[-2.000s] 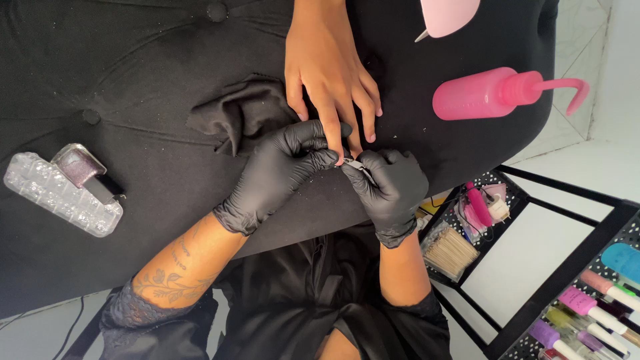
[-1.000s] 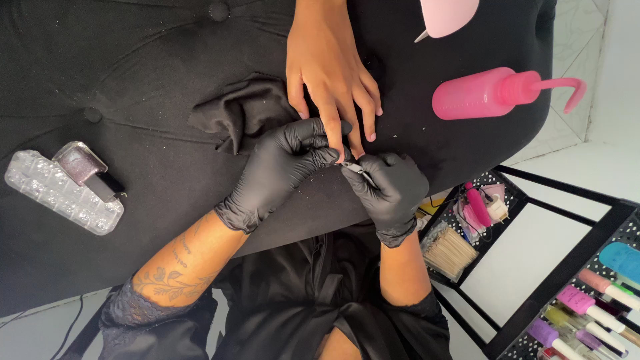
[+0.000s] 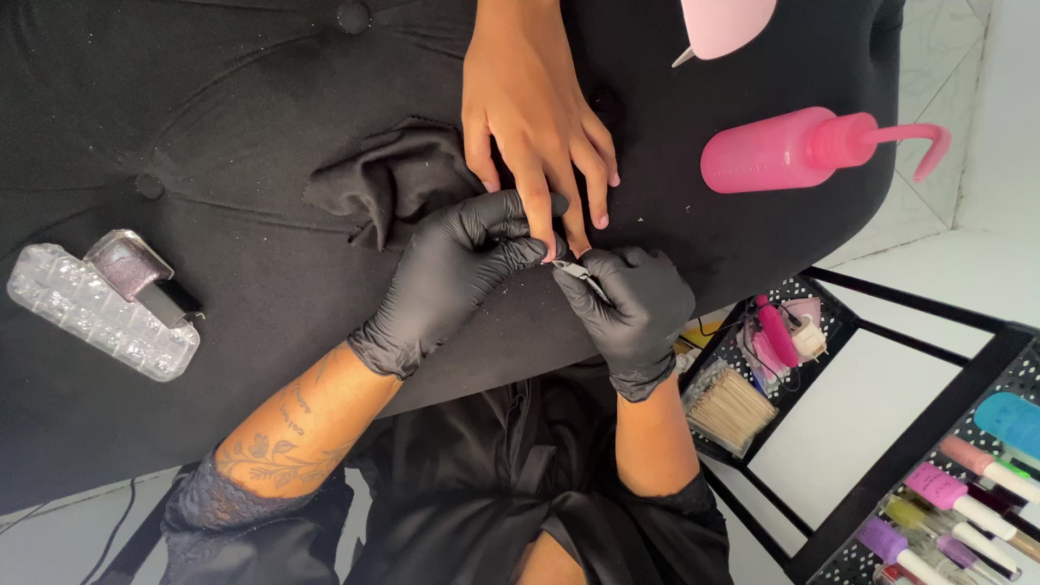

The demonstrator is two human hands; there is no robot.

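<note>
My left hand (image 3: 455, 276), in a black glove, grips a fingertip of another person's hand (image 3: 528, 106), which reaches in from the top edge, palm down. My right hand (image 3: 630, 309), gloved alike, is closed around metal cuticle nippers (image 3: 581, 275); their jaws are at the nail of the held finger. Most of the handles is hidden in my palm. Beside the person's hand, on the left, lies a crumpled black cloth (image 3: 398, 179), partly behind my left glove.
A pink squeeze bottle (image 3: 772, 154) lies at right on the black tufted surface (image 3: 244, 268). At left, a glitter polish bottle (image 3: 134, 268) rests on a clear compartment case (image 3: 97, 317). A pink object (image 3: 727, 24) is at the top. A black-framed cart (image 3: 910, 305) holds wooden sticks (image 3: 731, 406) and polish bottles (image 3: 942, 491).
</note>
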